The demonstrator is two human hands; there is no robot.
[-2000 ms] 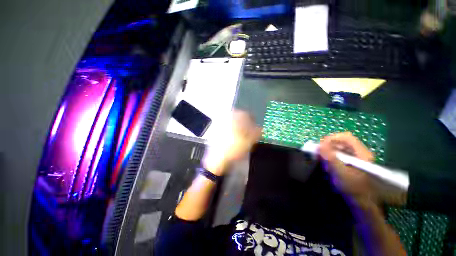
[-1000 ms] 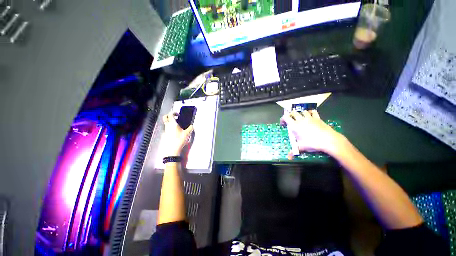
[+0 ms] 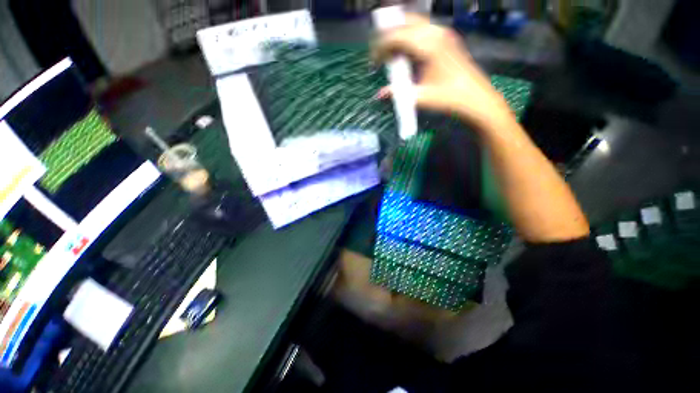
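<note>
My right hand [image 3: 441, 77] is raised at the upper middle, blurred, with its fingers closed around a white marker pen [image 3: 402, 96]. The pen is roughly upright. Below the hand is a stack of green panels [image 3: 430, 269] with rows of small light parts and a blue sheen. Behind and left of the hand stands a white block of stacked panels [image 3: 322, 165] around a dark green middle. The blur hides whether the hand or pen touches anything. My left hand is not in view.
At left are a monitor [image 3: 115, 219], a black keyboard [image 3: 146, 284], a white paper slip [image 3: 98, 313] and a small black device [image 3: 201, 307] on angled paper. A drink cup [image 3: 184, 170] stands behind the keyboard. The green desktop's edge [image 3: 295, 303] runs diagonally.
The view has swung right toward the stacks. My right hand has left the green board on the desk and is raised with the white pen. My left hand, earlier at the phone, has gone out of view.
</note>
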